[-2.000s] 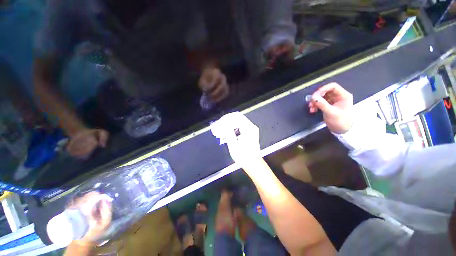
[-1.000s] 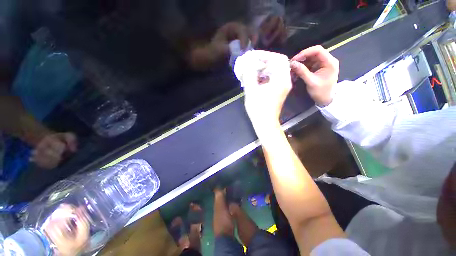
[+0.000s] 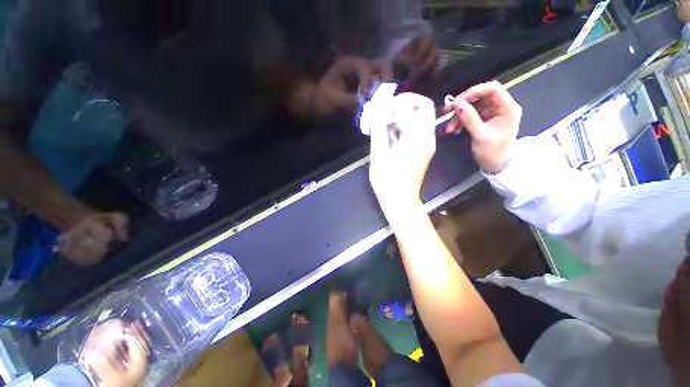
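Note:
The huge glossy black screen [image 3: 250, 91] fills the upper view. A thin pale gold trim [image 3: 333, 176] and a matt dark grey lower frame [image 3: 303, 230] run along its near edge. My right hand [image 3: 401, 143] pinches a crumpled white cloth [image 3: 378, 108] at the glass just above the trim; its fingertips are overexposed. My left hand [image 3: 117, 351], at lower left, is wrapped around a large clear plastic bottle [image 3: 204, 291]; the hand shows through the plastic. A small purplish-white speck [image 3: 308, 185] sits near the trim.
Another person's hand [image 3: 488, 121], in a pale sleeve [image 3: 552, 185], pinches something tiny beside my right hand. Papers [image 3: 605, 125] and a blue folder [image 3: 647, 162] lie at right. Below are bare legs and feet [image 3: 340, 325], a green floor [image 3: 314, 363] and cardboard [image 3: 227, 363].
My right hand has moved right and up along the edge with the cloth. The bottle and my left hand have shifted down and left in view. The other person's hand has come beside my right hand.

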